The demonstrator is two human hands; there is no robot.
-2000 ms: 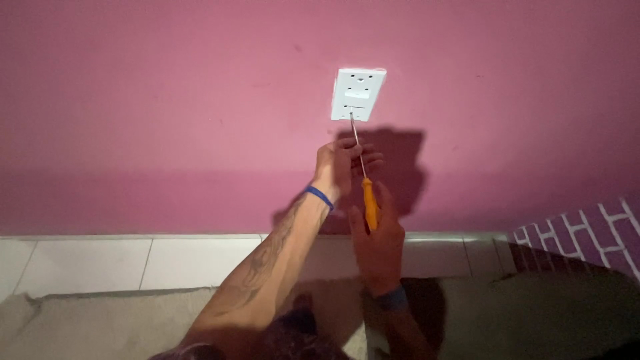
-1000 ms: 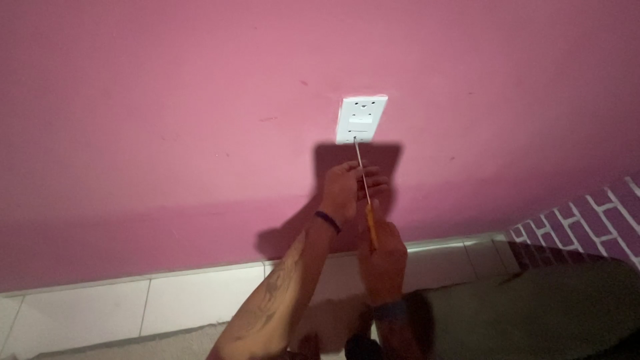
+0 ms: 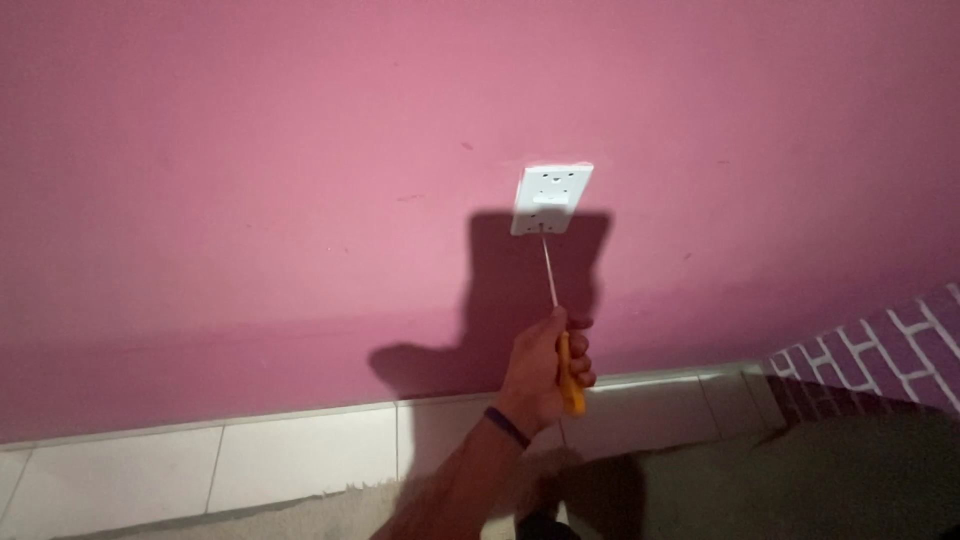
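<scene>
A white wall socket plate (image 3: 553,196) with several holes is on the pink wall. The tip of a screwdriver (image 3: 572,386) with a yellow-orange handle and a long thin shaft meets the plate's lower part. My left hand (image 3: 546,364), with a dark band at its wrist, is closed around the handle just below the shaft. My right hand is out of sight. A dark shadow covers the plate's lower edge and the wall around the shaft.
White tiles (image 3: 300,457) run along the foot of the pink wall (image 3: 262,187). Below them lies a rough grey floor (image 3: 720,487). On the right stands a purple wall with white brick-pattern lines (image 3: 885,352).
My right hand, on the handle in both earlier frames, has left the view. My left hand, earlier beside the shaft, now holds the handle.
</scene>
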